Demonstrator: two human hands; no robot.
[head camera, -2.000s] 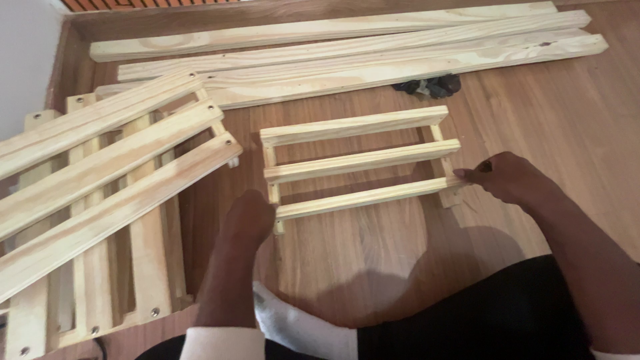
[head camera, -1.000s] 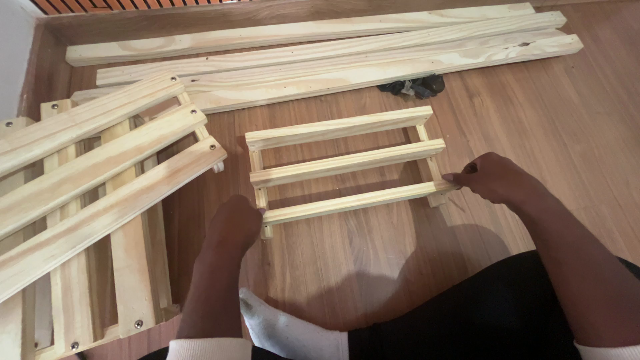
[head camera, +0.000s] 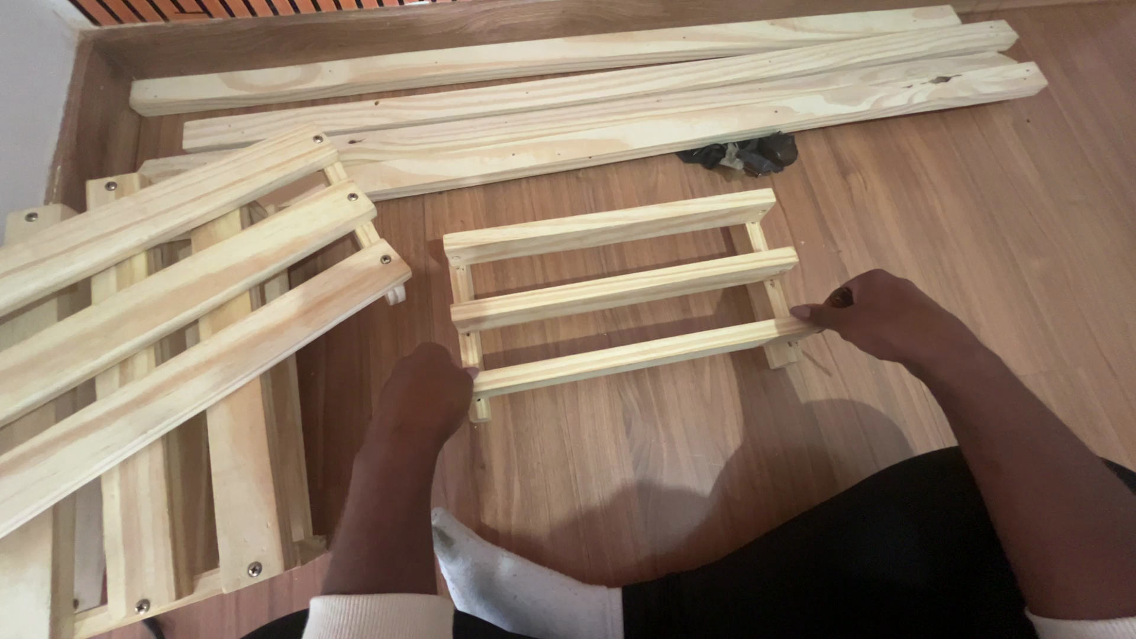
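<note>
A small pine slatted frame (head camera: 621, 288) lies on the wooden floor in front of me, three slats across two short side rails. The near slat (head camera: 630, 357) has my left hand (head camera: 428, 390) at its left end, fingers closed there, the fingertips partly hidden. At the slat's right end, my right hand (head camera: 879, 315) pinches the tip between thumb and fingers. Both hands rest low over the floor, one on each side of the frame.
Larger slatted pine panels (head camera: 177, 355) with screws lie stacked at the left, close to my left forearm. Several long pine boards (head camera: 603, 115) lie along the wall at the back. Crumpled black plastic (head camera: 741, 153) touches the nearest board. My socked foot (head camera: 524, 577) is at the bottom.
</note>
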